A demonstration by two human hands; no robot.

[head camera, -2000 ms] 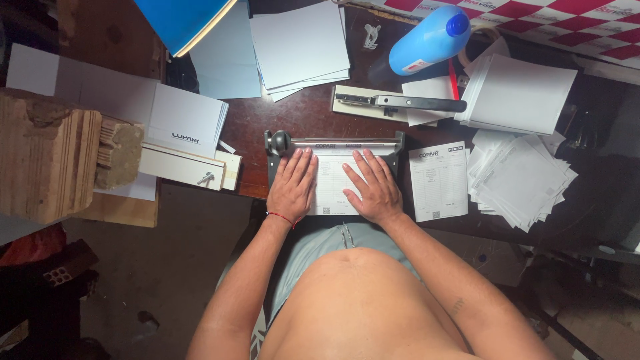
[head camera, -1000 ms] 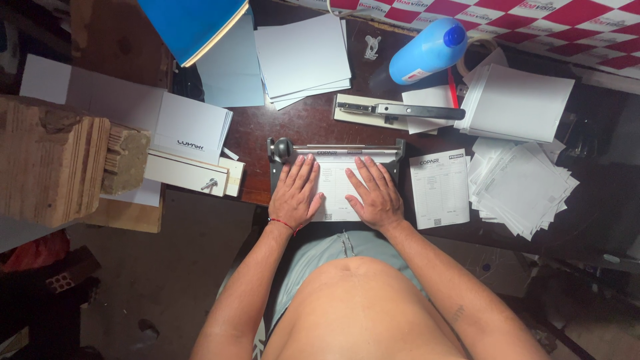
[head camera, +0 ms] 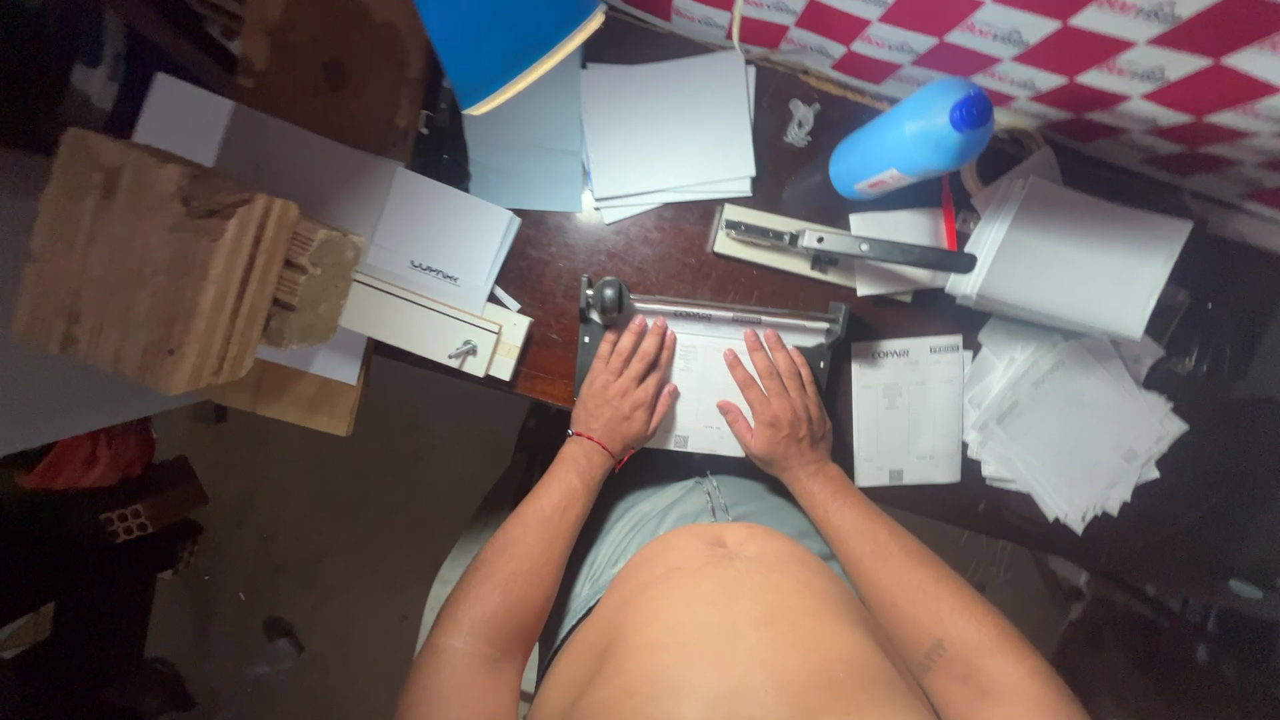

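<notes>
My left hand [head camera: 626, 388], a red cord at its wrist, lies flat on the left part of a printed paper sheet [head camera: 697, 385]. On the sheet's right part rests my right hand [head camera: 778, 402], palm down, fingers slightly spread. The sheet lies on a black rotary paper trimmer [head camera: 588, 345], its top edge by the metal rail [head camera: 730, 308]. A round black cutter head [head camera: 608, 298] sits at the rail's left end, beyond my left fingertips. Right of the trimmer is a second printed sheet [head camera: 907, 410]. Neither hand grasps anything; the trimmer's lower edge is partly hidden.
Beyond the trimmer lie a long-arm stapler [head camera: 850, 245], a blue bottle [head camera: 910, 140] and blank sheets [head camera: 668, 125]. Paper stacks [head camera: 1085, 260] and loose slips [head camera: 1075, 420] are at right. A wooden block [head camera: 150, 260] stands at left over folded card; a blue lamp shade [head camera: 510, 45] hangs above.
</notes>
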